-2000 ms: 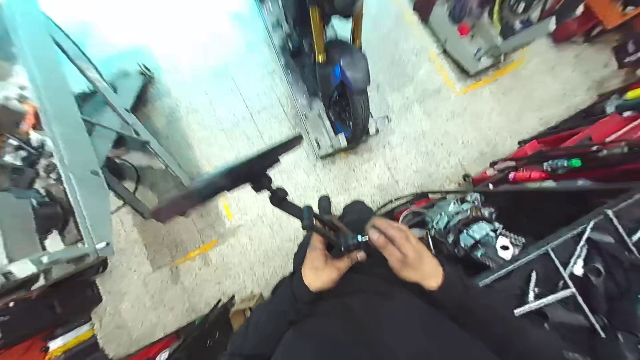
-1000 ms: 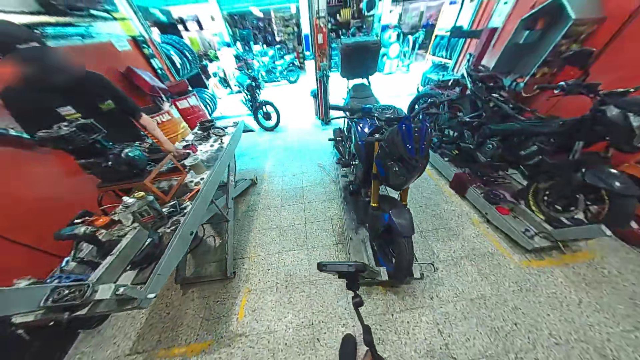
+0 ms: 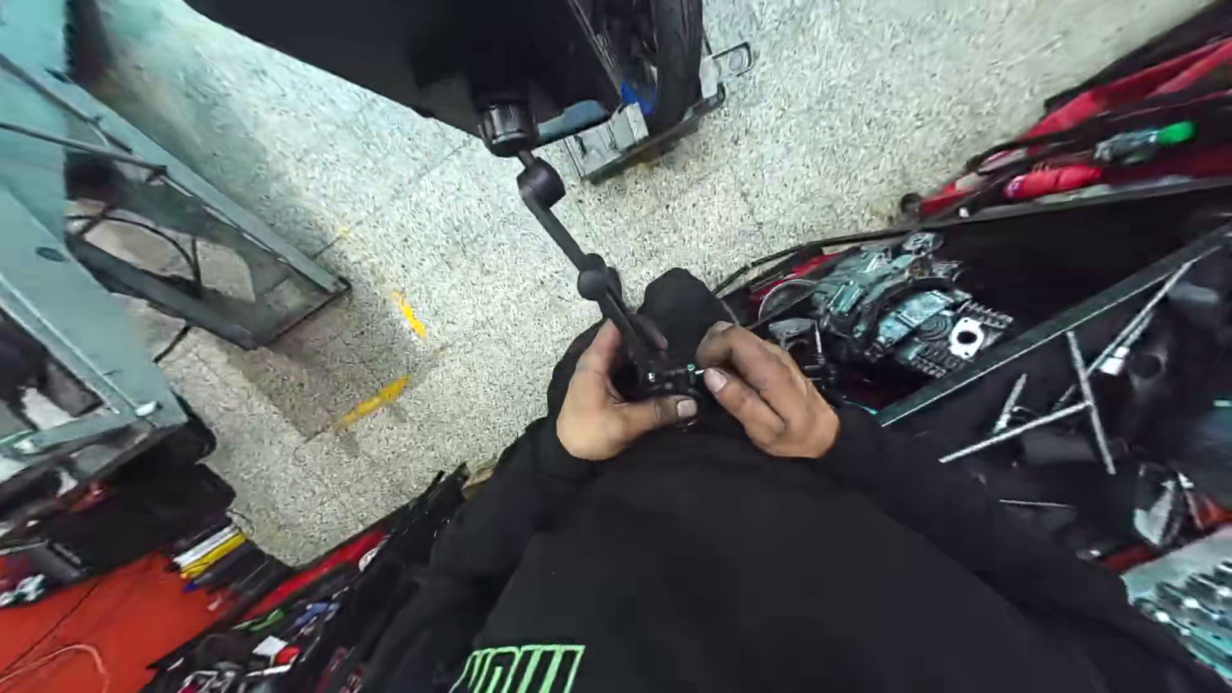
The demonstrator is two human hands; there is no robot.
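My left hand [image 3: 611, 404] grips the clamp end of a black motorcycle mirror stem [image 3: 563, 231], its thumb along the near side. The stem runs up and away through ball-like joints to a large dark mirror-like panel [image 3: 385, 58], partly cut off at the top. At the right of the clamp, my right hand [image 3: 765, 390] pinches a small pale metal piece, perhaps a screw, between thumb and forefinger, close to the clamp. The clamp's far side is hidden by my fingers.
An engine part [image 3: 895, 308] lies in a dark tray at the right, beside a T-handle wrench [image 3: 1078, 404]. A red tool rack [image 3: 1049, 183] stands beyond. A motorcycle wheel [image 3: 674, 67] is at the top, a grey metal lift frame [image 3: 212, 231] at the left, and tools lie lower left.
The view swings up to the workshop one second ago and is back down on my hands now. The panel stands nearer and larger above the hands than two seconds ago.
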